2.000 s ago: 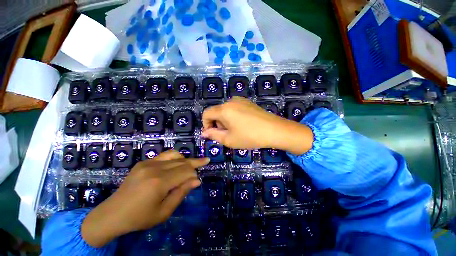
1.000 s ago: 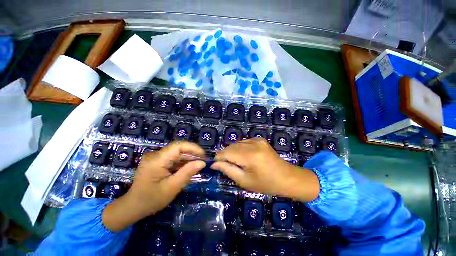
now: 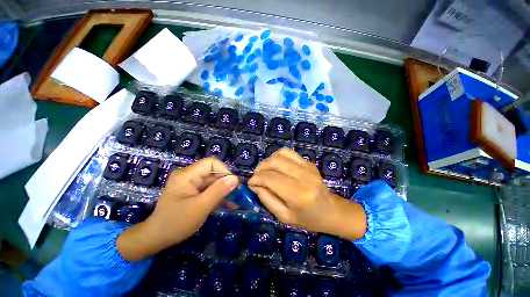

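A clear blister tray [image 3: 401,139] holds rows of black housings [image 3: 254,123] with pale round centre marks. My left hand [image 3: 192,197] is over the tray's middle, thumb and forefinger pinched. A thin light sliver shows between those fingers; what it is I cannot tell. My right hand [image 3: 296,188] is just to the right, fingers bent and pinched, fingertips close to the left thumb. A thin see-through blue film [image 3: 249,196] stretches between and below both sets of fingertips. The hands hide several housings, and the exact grip points on the film are partly hidden.
Blue film dots [image 3: 273,55] lie on clear film behind the tray. White paper strips [image 3: 75,154] lie left, with a curled white piece [image 3: 161,58] and wooden frame [image 3: 52,87] behind. A blue control unit [image 3: 450,125] with a padded block [image 3: 494,132] stands at right.
Two seconds ago the hands were apart over the tray; they have since come together at its middle. Since one second ago, the blue film shows more clearly between them. The view has shifted.
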